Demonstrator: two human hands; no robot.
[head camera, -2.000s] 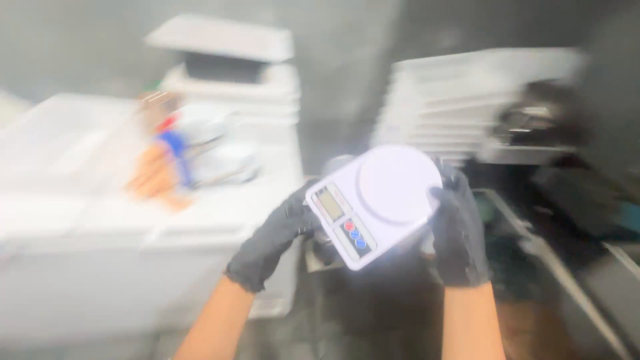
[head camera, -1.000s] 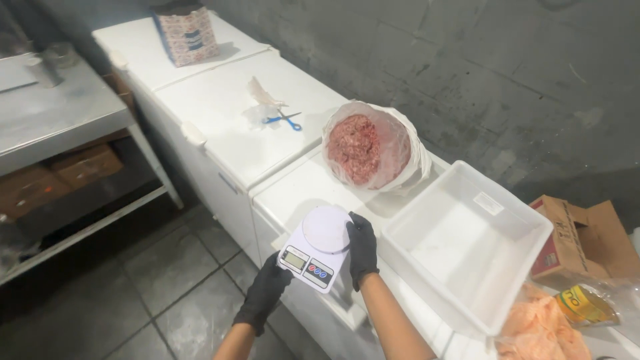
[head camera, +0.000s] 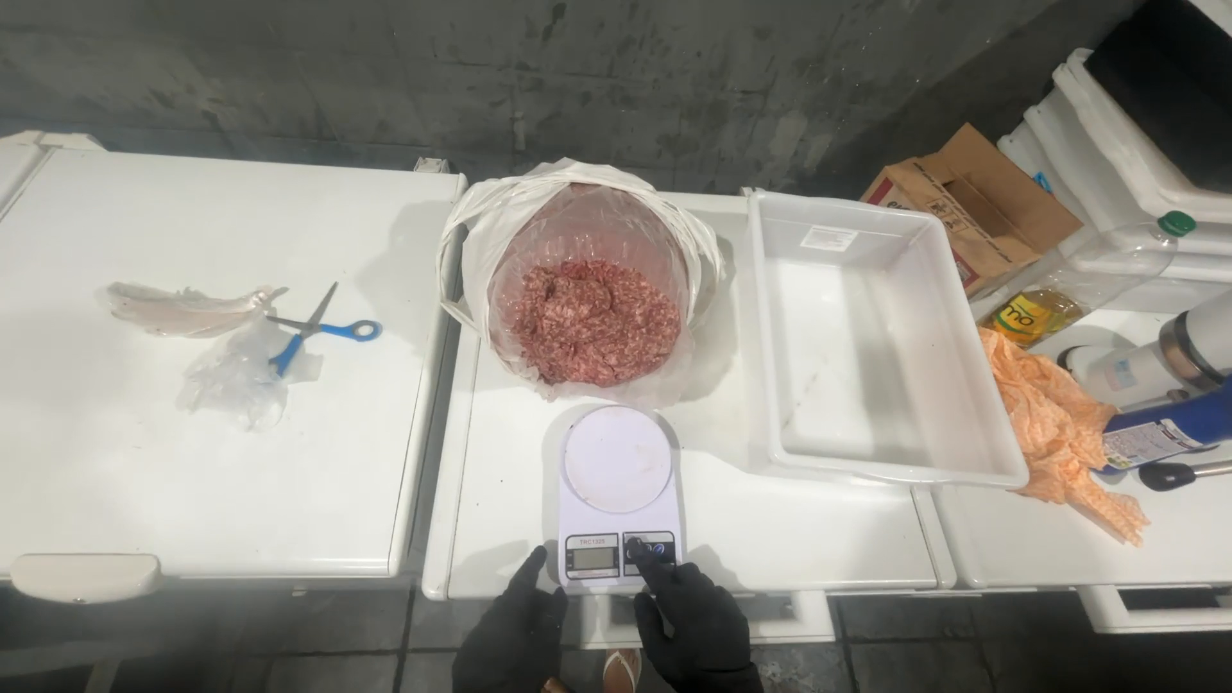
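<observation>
A white digital kitchen scale (head camera: 617, 496) lies on the white freezer lid, its round platform bare. My right hand (head camera: 695, 626), in a black glove, has a fingertip on the button panel right of the display. At the scale's lower left is my left hand (head camera: 515, 626), also black-gloved, fingers apart, holding nothing. Right behind the scale sits an open plastic bag (head camera: 707, 279) with ground meat (head camera: 597, 322) in it. An uncovered white plastic tub (head camera: 857, 452) stands to the right of the bag.
Blue-handled scissors (head camera: 313, 332) and crumpled clear plastic (head camera: 236, 380) lie on the left lid. At the right are a cardboard box (head camera: 972, 207), a bottle of yellow liquid (head camera: 1039, 313), an orange cloth (head camera: 1049, 433) and a blue bottle (head camera: 1169, 428). A grey wall (head camera: 481, 77) runs behind.
The scale, held up in both hands before, now rests on the freezer lid. Both hands have let go of it, and a right finger touches its buttons. The view has turned.
</observation>
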